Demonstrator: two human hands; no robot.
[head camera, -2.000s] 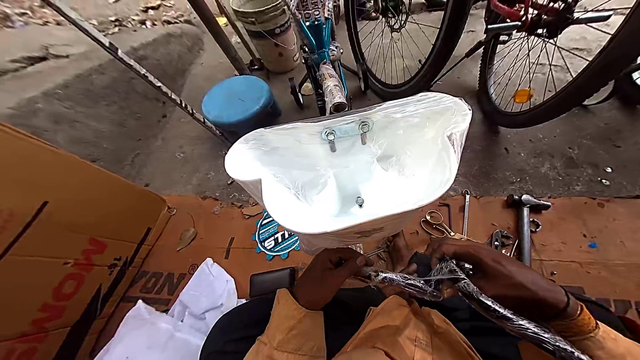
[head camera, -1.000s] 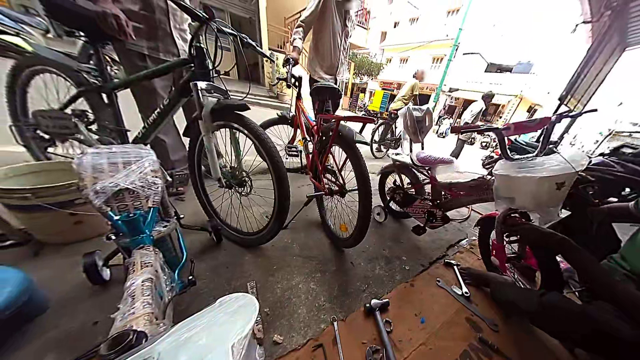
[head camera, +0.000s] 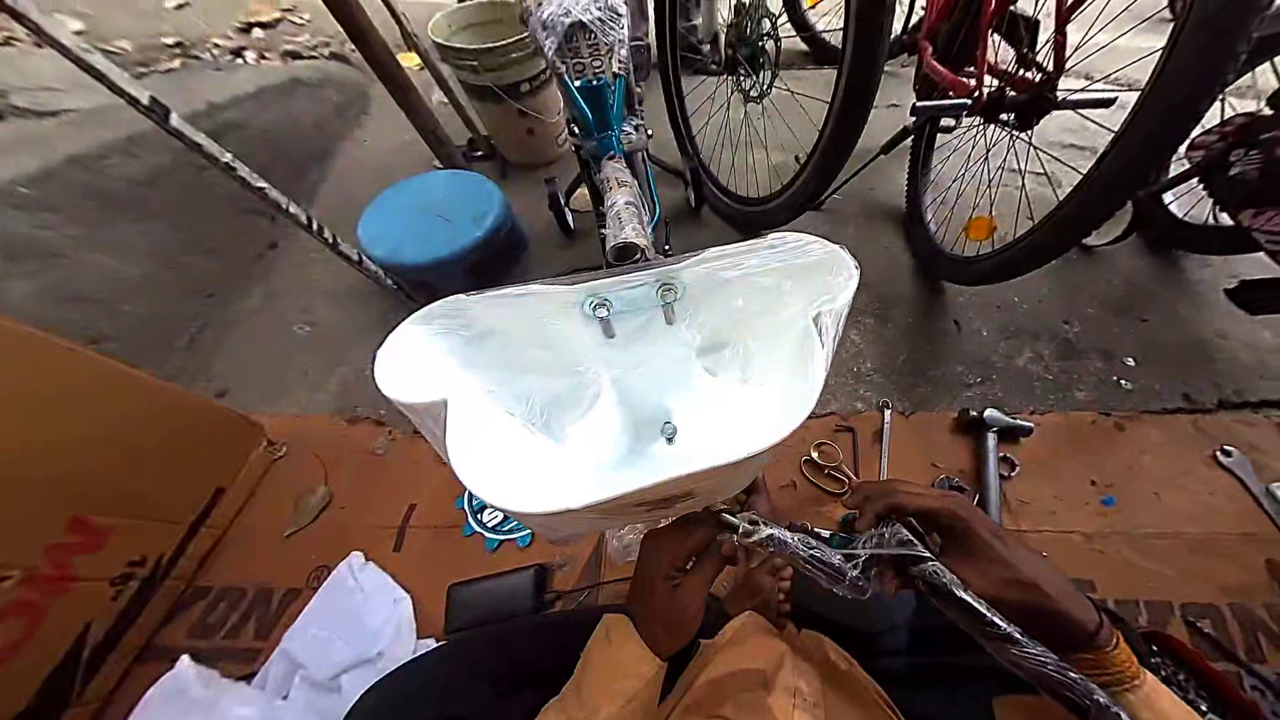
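Note:
My left hand (head camera: 680, 575) pinches the near end of a tube wrapped in clear plastic (head camera: 1010, 635), just below a white plastic basket. My right hand (head camera: 970, 545) grips the same tube farther right, where the wrap is bunched; something thin with a green part shows between the hands. The white basket (head camera: 640, 390), covered in clear film, stands in front of me with two bolts through its far wall and one bolt lower down. Behind it is a teal bicycle frame (head camera: 603, 130) with wrapped tubes.
Scissors (head camera: 828, 468), a hammer (head camera: 990, 460) and spanners (head camera: 885, 440) lie on the cardboard sheet to the right. A cardboard box (head camera: 110, 500) and white cloth (head camera: 340, 630) are at left. Beyond stand a blue stool (head camera: 435, 225), a bucket (head camera: 505, 90) and bicycle wheels (head camera: 770, 120).
The view swung up toward the street and other people, then back down to my hands. Both hands were on the wrapped tube two seconds ago and are on it now.

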